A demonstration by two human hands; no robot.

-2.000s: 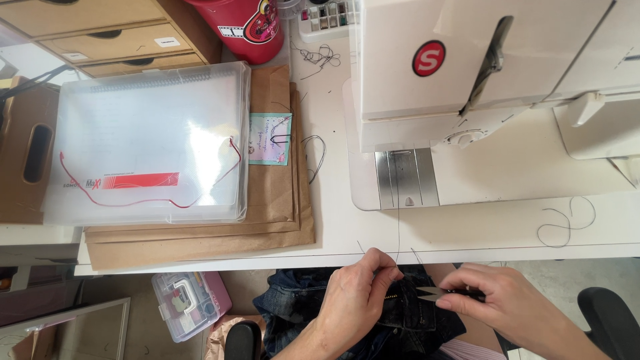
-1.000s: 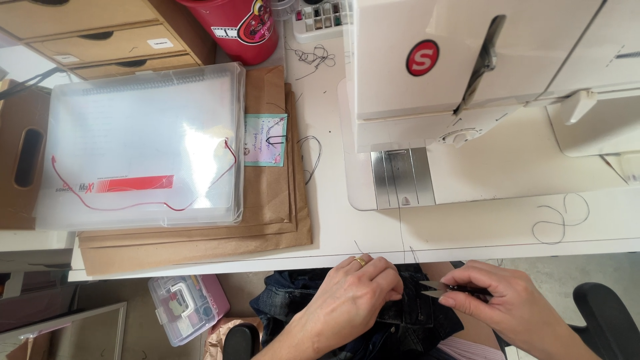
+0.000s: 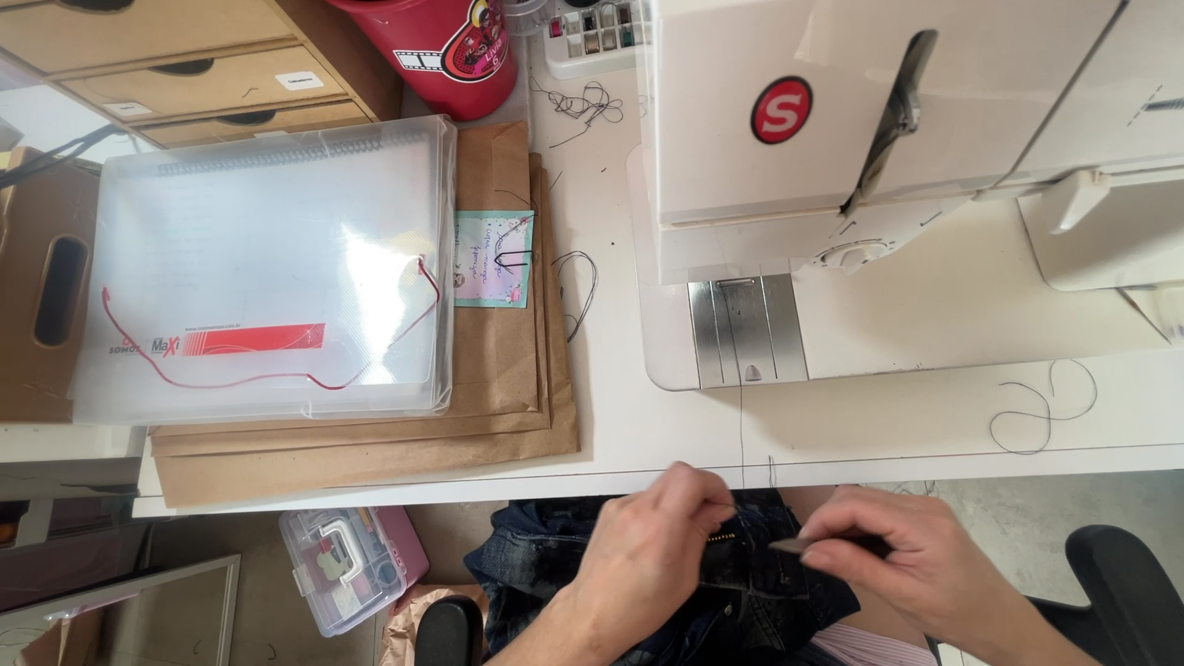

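Dark denim trousers (image 3: 731, 606) lie over my lap, below the table's front edge. My left hand (image 3: 661, 536) is over the denim with its fingertips pinched beside a dark thread (image 3: 741, 416) that runs down from the metal plate of the white sewing machine (image 3: 749, 333). Whether the fingers grip thread or fabric is hidden. My right hand (image 3: 888, 546) holds a small pointed metal tool, likely thread snips (image 3: 791, 546), its tip toward my left hand. A line of yellow stitching (image 3: 721, 537) shows on the denim between the hands.
A clear plastic folder (image 3: 268, 277) rests on brown paper envelopes (image 3: 370, 462) at the left. Behind stand a red cup (image 3: 444, 55), a bobbin tray (image 3: 592, 42) and small drawers (image 3: 203, 74). Loose thread (image 3: 1045, 407) lies at the right. Chair armrests (image 3: 1119, 583) and a clear case (image 3: 342, 564) are below.
My left hand has moved slightly up toward the table edge since one second ago. The tool in my right hand showed parted blades earlier; now its tips look together.
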